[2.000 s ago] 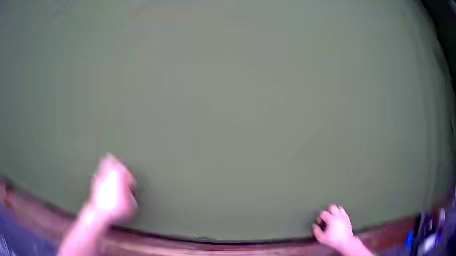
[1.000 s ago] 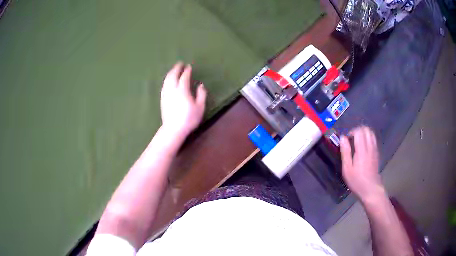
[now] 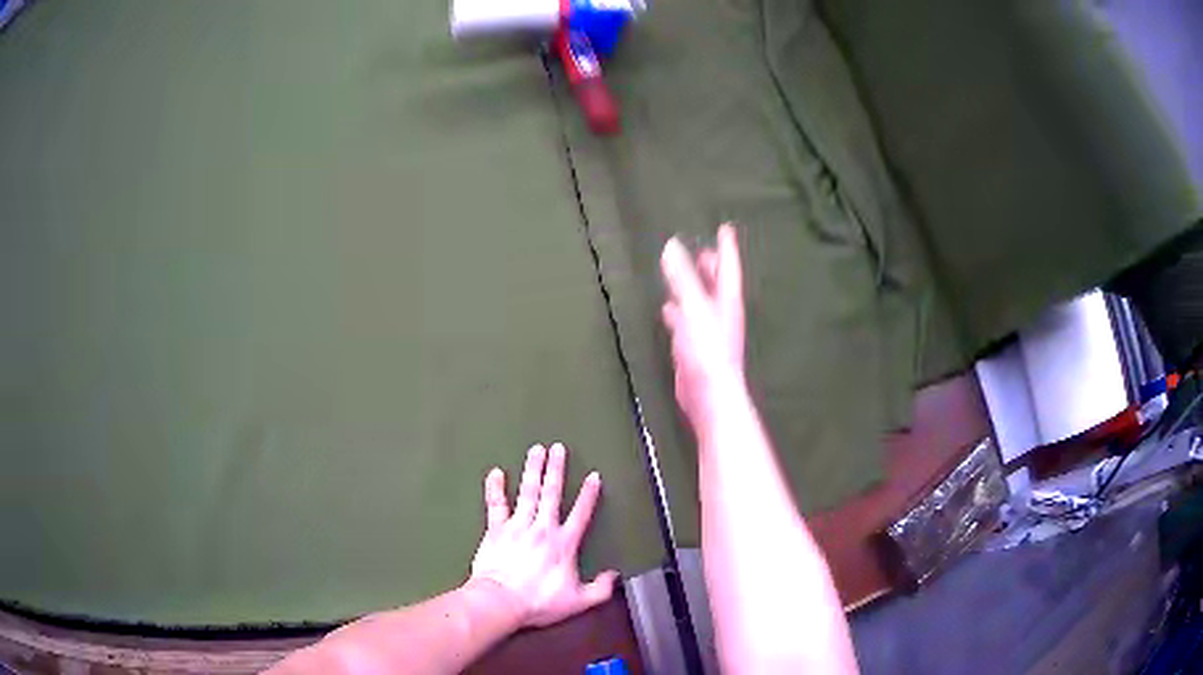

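Observation:
Green fabric (image 3: 304,303) covers most of the table. The end cutter (image 3: 590,59), red and blue with a white cylinder, is at the top of the picture, partly cut off and blurred. A dark line along the rail (image 3: 666,607) runs from the near edge up to the cutter. My left hand (image 3: 534,547) lies spread and palm down on the fabric near its near edge, left of the rail. My right hand (image 3: 706,310) is over the fabric right of the dark line, fingers apart, holding nothing. Whether it touches the cloth I cannot tell.
Thick green cloth from the fabric roll (image 3: 1029,145) hangs at the upper right. A wrapped weight (image 3: 947,512) in shiny film sits at the table's right corner. White items (image 3: 1055,376) and cords are beyond it. A blue piece (image 3: 607,667) shows at the bottom edge.
The cutter was at the near table edge and is now far across the cloth. My left hand has come down flat by the rail; my right hand has moved from beyond the table edge to over the fabric.

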